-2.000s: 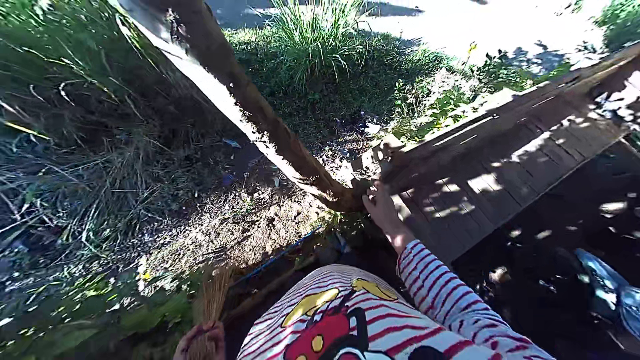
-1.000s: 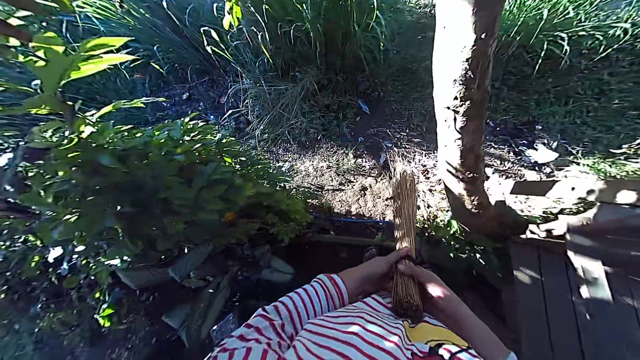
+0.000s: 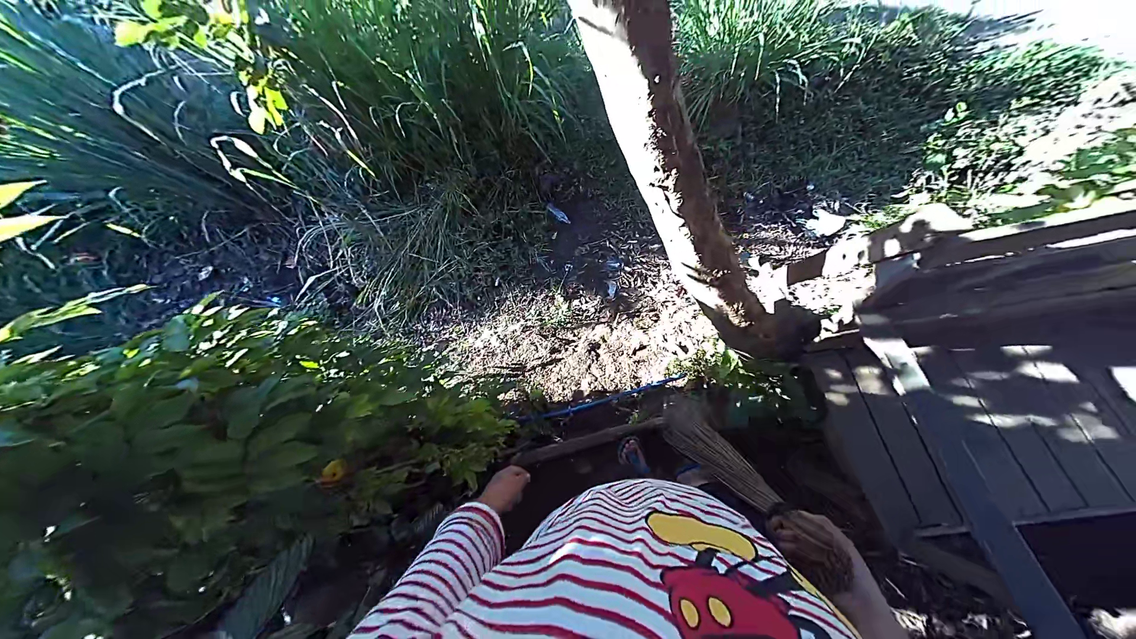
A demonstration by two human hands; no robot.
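Observation:
My right hand [image 3: 803, 541] is closed around the bound end of a stick broom [image 3: 723, 457], low and right of centre. The broom's loose tips point up and left, near the base of the tree trunk. At the left of my striped shirt, my left hand [image 3: 505, 488] is curled with nothing visible in it, beside the leafy bush. Part of my foot in a sandal [image 3: 633, 454] shows between the two hands; the rest is hidden by the shirt and shadow.
A leaning tree trunk [image 3: 670, 169] rises ahead. Wooden planks and boards [image 3: 1003, 426] stand at the right. A leafy bush [image 3: 231, 426] fills the left. A blue hose or cord [image 3: 603, 401] crosses the soil edge; tall grass [image 3: 426, 89] grows beyond.
A second ago both my hands were on the upright broom. My left hand has let go and moved left; my right hand holds the broom lower, on the right. The view has turned.

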